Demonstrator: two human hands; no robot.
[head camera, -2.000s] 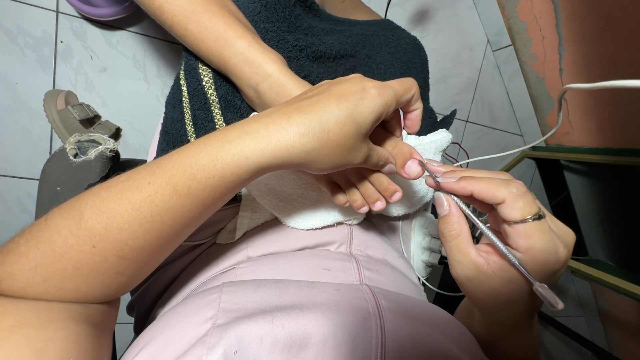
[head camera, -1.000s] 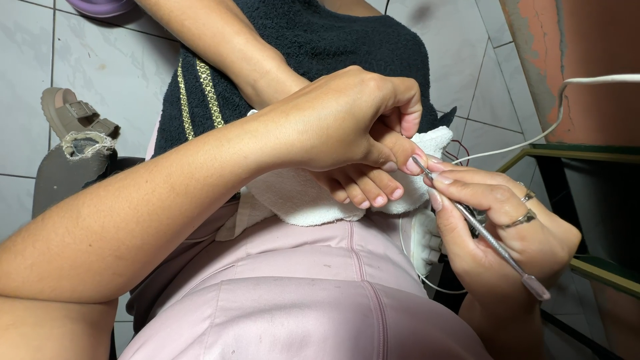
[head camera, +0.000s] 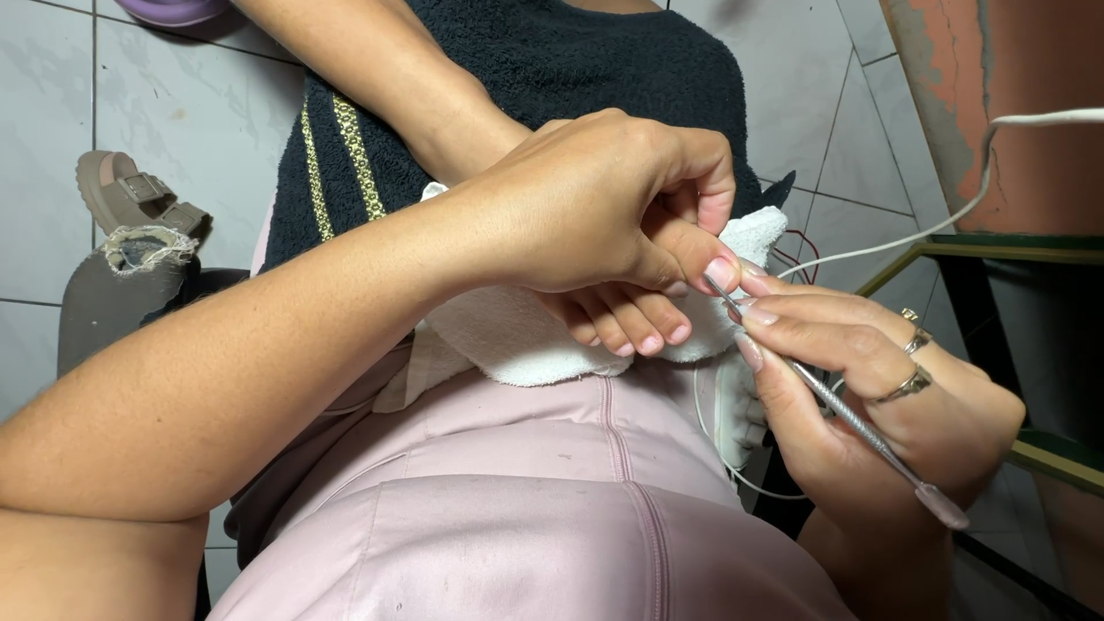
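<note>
My left hand grips another person's foot around the big toe, its thumb along the toe's lower side and fingers bent over the top. In my right hand is a metal cuticle pusher with a knurled handle, held between thumb and fingers. The tool's thin tip touches the edge of the big toenail; its flat far end points down and right. A white towel lies under the foot. Two rings are on my right hand.
A black towel with gold stripes covers the other person's leg. A pink garment covers my lap. A white cable runs at the right beside a dark frame with gold edges. A buckled sandal is at the left.
My right hand and the tool have shifted slightly, with the tip staying at the big toenail. My left hand keeps its hold on the foot.
</note>
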